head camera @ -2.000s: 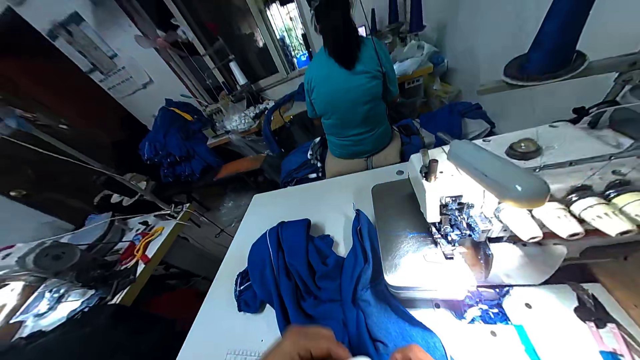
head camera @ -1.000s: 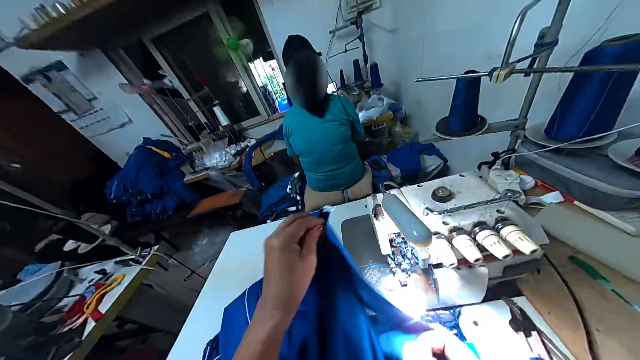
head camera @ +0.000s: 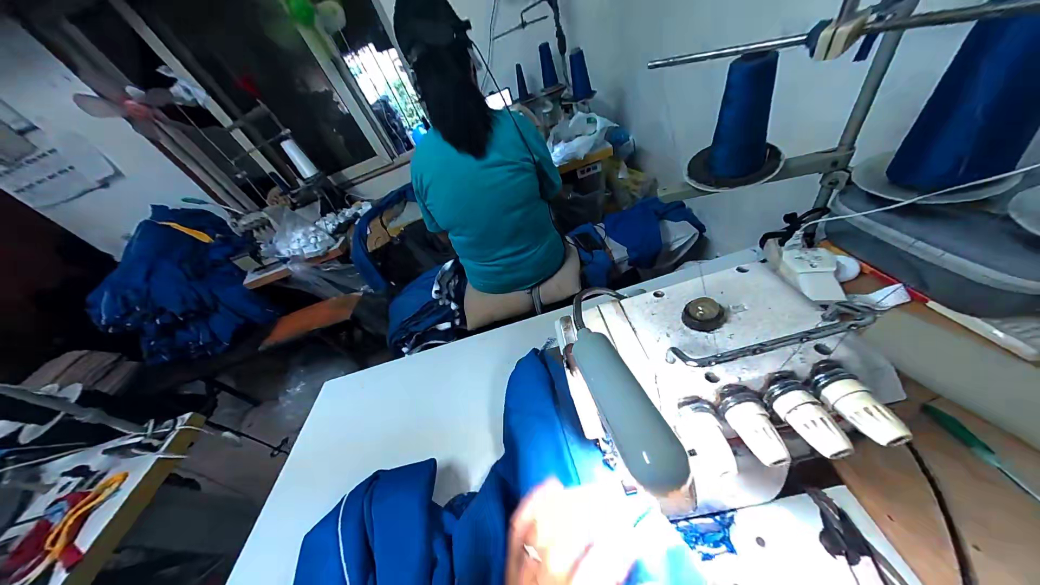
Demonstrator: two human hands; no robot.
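Blue fabric [head camera: 528, 422] with a thin white line on one fold lies on the white table and runs up to the needle area of an overlock sewing machine [head camera: 642, 325]. At the bottom centre, strong lamp glare washes out bare skin [head camera: 561, 528] on the fabric, just in front of the machine head. Whether this is my left hand, my right hand or both cannot be told, and the finger grip is lost in the glare. A grey lamp housing [head camera: 630, 406] hangs over the needle area. Several white tension knobs [head camera: 804, 414] stick out from the machine's front.
Blue thread cones [head camera: 743, 114] stand on holders at the upper right. A person in a teal shirt [head camera: 491, 203] sits beyond the table, back turned. A blue garment pile [head camera: 179, 284] lies at the left. A green-handled tool [head camera: 959, 431] lies on the wooden surface at the right.
The raised left hand has come down from above the fabric. The fabric's upper part now lies against the machine head. The view has shifted.
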